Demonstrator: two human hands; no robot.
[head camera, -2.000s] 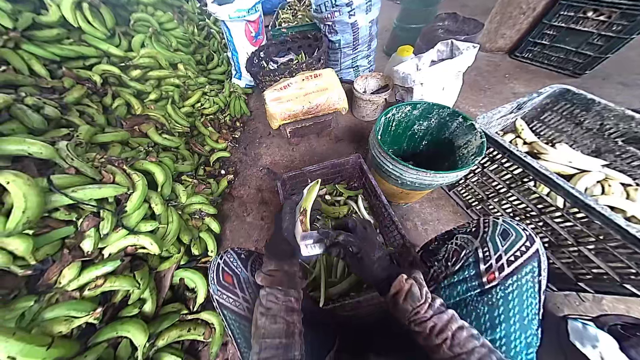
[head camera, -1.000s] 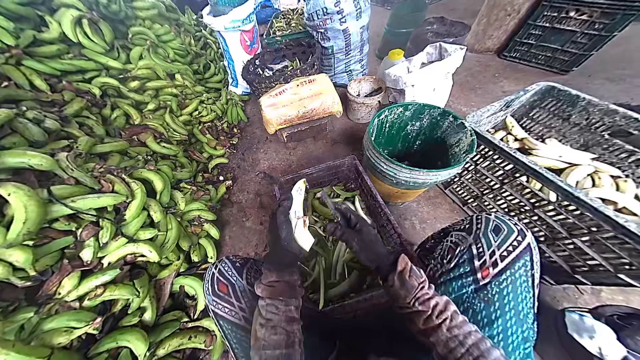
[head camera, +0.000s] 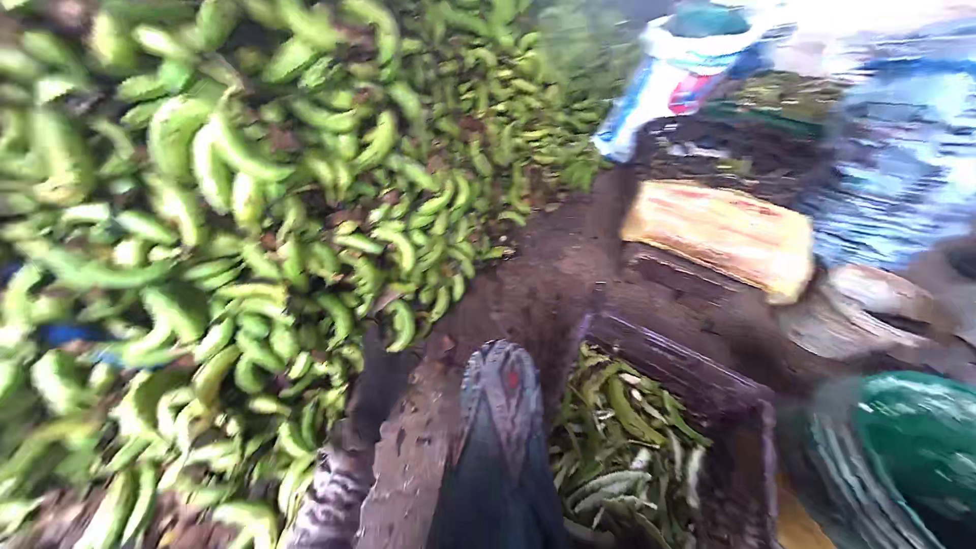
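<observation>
My left hand (head camera: 381, 372), in a dark glove below a patterned sleeve, reaches beside my knee to the near edge of a large heap of green plantains (head camera: 259, 335). Its fingers are blurred, and whether they hold anything cannot be told. A green plantain (head camera: 400, 324) lies close to the fingertips. My right hand is out of view. Right of my cloth-covered knee (head camera: 499, 412) stands a dark purplish plastic crate (head camera: 679, 358) with green peels (head camera: 633, 450) in it.
A green bucket (head camera: 915, 457) stands right of the crate. Beyond the crate are a yellowish, bag-like block (head camera: 717, 232) on a low support and a small whitish bucket (head camera: 862, 313). A white and blue sack (head camera: 663, 84) and a large blue-white sack (head camera: 907, 152) stand farther back.
The view has swung left towards the heap. My left hand has moved from above the crate to the heap's edge; the pale plantain it held is no longer seen. My right hand has left the view.
</observation>
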